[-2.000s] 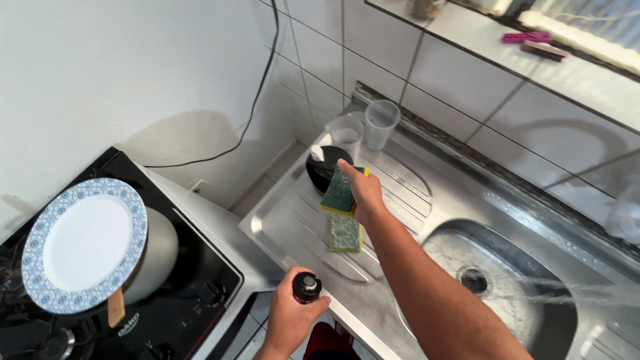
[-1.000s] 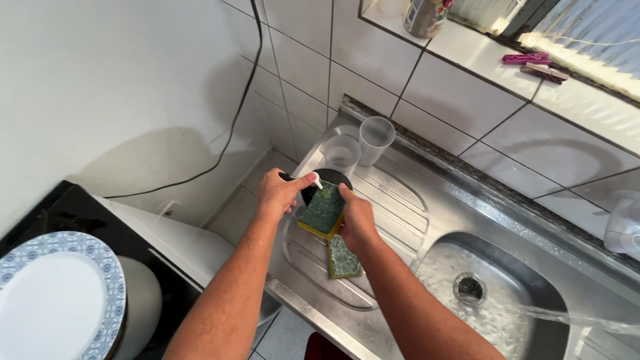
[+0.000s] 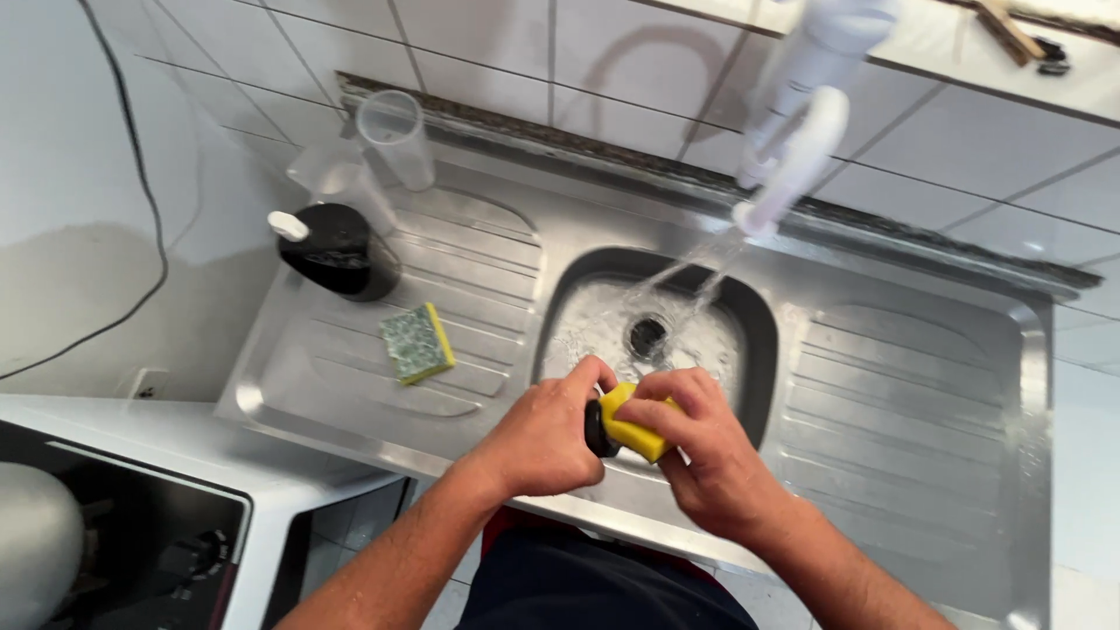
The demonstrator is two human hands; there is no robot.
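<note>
Over the front edge of the sink basin (image 3: 569, 306), my left hand (image 3: 547, 433) grips a small black round object (image 3: 600, 429), mostly hidden by the fingers. Pressed against that object is a yellow sponge (image 3: 643, 426), held by my right hand (image 3: 713, 446). Water runs from the white faucet (image 3: 801, 162) into the basin, near the drain (image 3: 648, 336). A second sponge, green and yellow (image 3: 417, 344), lies on the left drainboard. Behind it stands a black dispenser with a white spout (image 3: 339, 251).
Two clear plastic cups (image 3: 398, 140) stand at the back left of the steel counter (image 3: 910, 437). At lower left is a stove (image 3: 114, 525) with a metal pot (image 3: 35, 542). A clothespin (image 3: 1006, 33) lies on the ledge; a black cable (image 3: 144, 175) hangs on the wall.
Both hands have moved from the dispenser on the left drainboard to the basin, taking the sponge along. The view has shifted to the right.
</note>
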